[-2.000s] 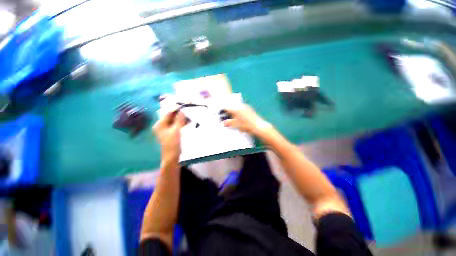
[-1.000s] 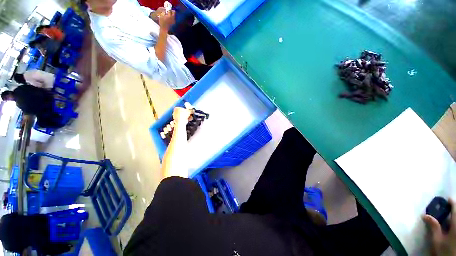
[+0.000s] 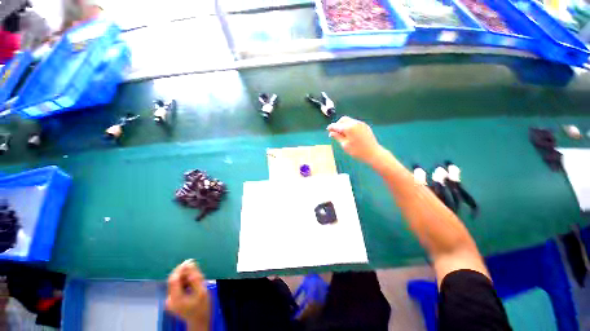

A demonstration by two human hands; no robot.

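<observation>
A black block [image 3: 325,213] lies on the white board [image 3: 291,242]. My right hand [image 3: 352,136] is over the belt edge, its fingers bunched with nothing visible in them. Just beyond its fingertips a black-and-white figure [image 3: 327,105] lies on the dark green belt, with a small gap between. My left hand [image 3: 187,294] is blurred, low at the bench's front edge, fingers curled; I cannot tell whether it holds anything. A heap of small dark parts [image 3: 201,192] lies left of the board. Three figures [image 3: 442,178] lie side by side right of the board, partly behind my right forearm.
More figures [image 3: 267,105] lie spread along the belt. A purple round item [image 3: 305,170] sits on tan cardboard [image 3: 283,162] behind the board. Blue parts bins [image 3: 369,40] stand beyond the belt. A blue bin [image 3: 48,210] is at left, and a white-lined blue tray [image 3: 123,307] is below the bench edge.
The view has swung back from the tray to the bench. My left hand has left the figures in the tray. My right hand has let go of the black block and moved out towards the belt.
</observation>
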